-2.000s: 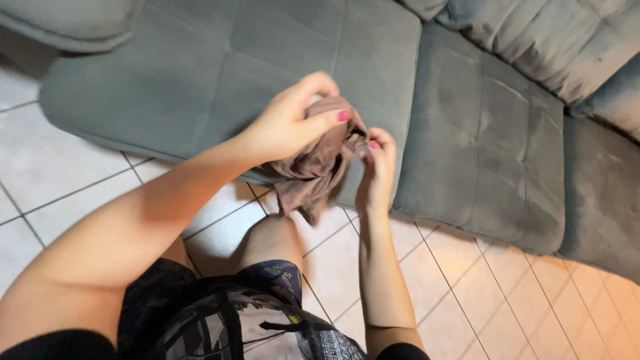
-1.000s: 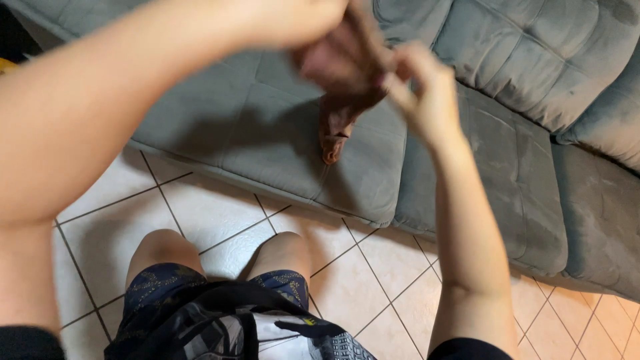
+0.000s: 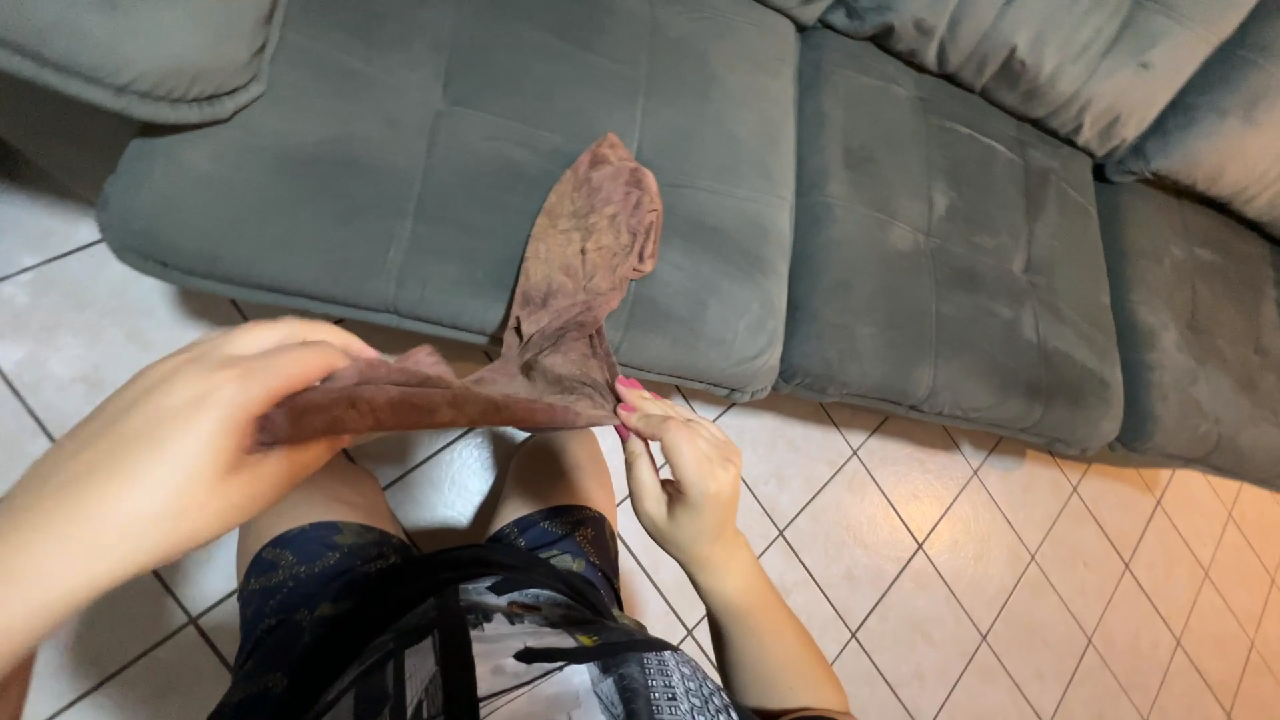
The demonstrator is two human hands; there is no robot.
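Observation:
A wrinkled brownish-pink cloth [image 3: 580, 260] is stretched between both hands in front of the body. My left hand [image 3: 240, 390] grips one end of its edge at the left, the fingers partly hidden by the fabric. My right hand [image 3: 685, 460], with pink nails, pinches the other end of the edge between thumb and fingers. From that taut edge, a loose part of the cloth extends upward in the view, over the front of the grey sofa seat. Whether this part touches the seat cannot be told.
A grey tufted sofa [image 3: 950, 250] runs across the view, with back cushions [image 3: 1080, 70] at the upper right and a rounded grey padded part [image 3: 140, 50] at the upper left. Light floor tiles [image 3: 900, 560] with dark joints lie below. The person's bare knees are near the sofa's front.
The cloth was bunched between the hands two seconds ago and raised high one second ago. Both hands are now lower and wider apart, and the cloth is spread out more.

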